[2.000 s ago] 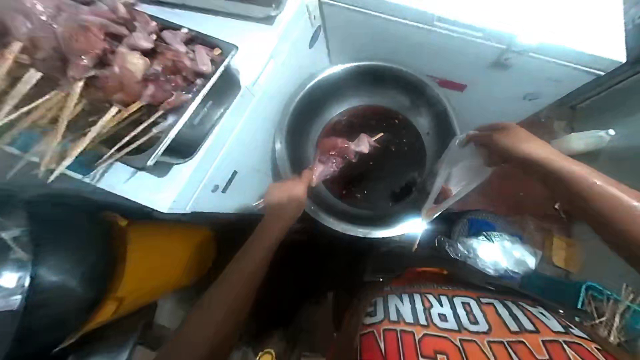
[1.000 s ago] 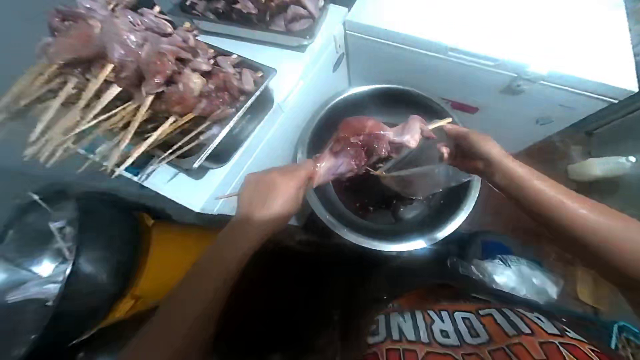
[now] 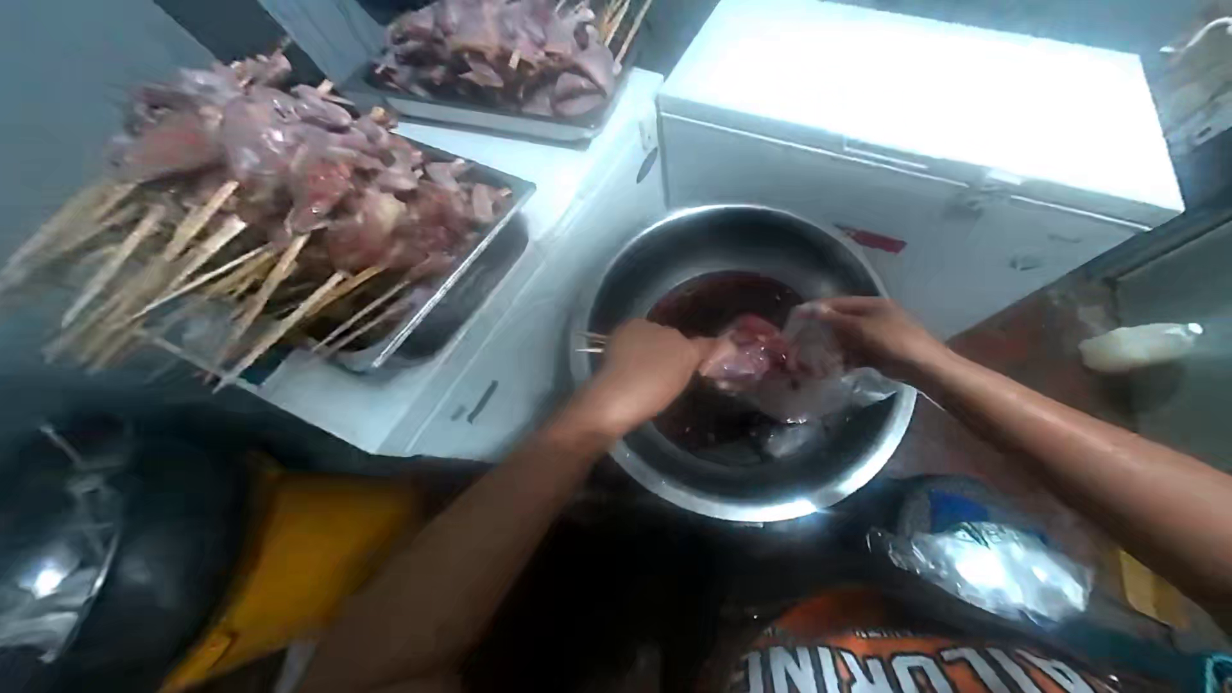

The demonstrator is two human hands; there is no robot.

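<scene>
My left hand [image 3: 650,371] is closed around wooden skewers whose ends stick out to its left. Raw meat [image 3: 749,354] on them lies just right of my fingers, above a round steel basin [image 3: 760,508] with dark red liquid [image 3: 698,409] inside. In my right hand [image 3: 871,332] is a clear plastic bag [image 3: 804,390], which hangs over the basin and partly covers the meat's right end. How far the meat is inside the bag I cannot tell.
Skewered raw meat [image 3: 318,183] fills a metal tray [image 3: 452,274] at the left; another loaded tray [image 3: 539,125] stands behind. A white chest freezer [image 3: 914,87] is beyond the basin. A crumpled clear plastic package [image 3: 991,568] lies at the lower right.
The skewered meat was stretched between my hands above the basin a second ago; now it is lower, against the plastic bag. My hands are closer together. The view has shifted.
</scene>
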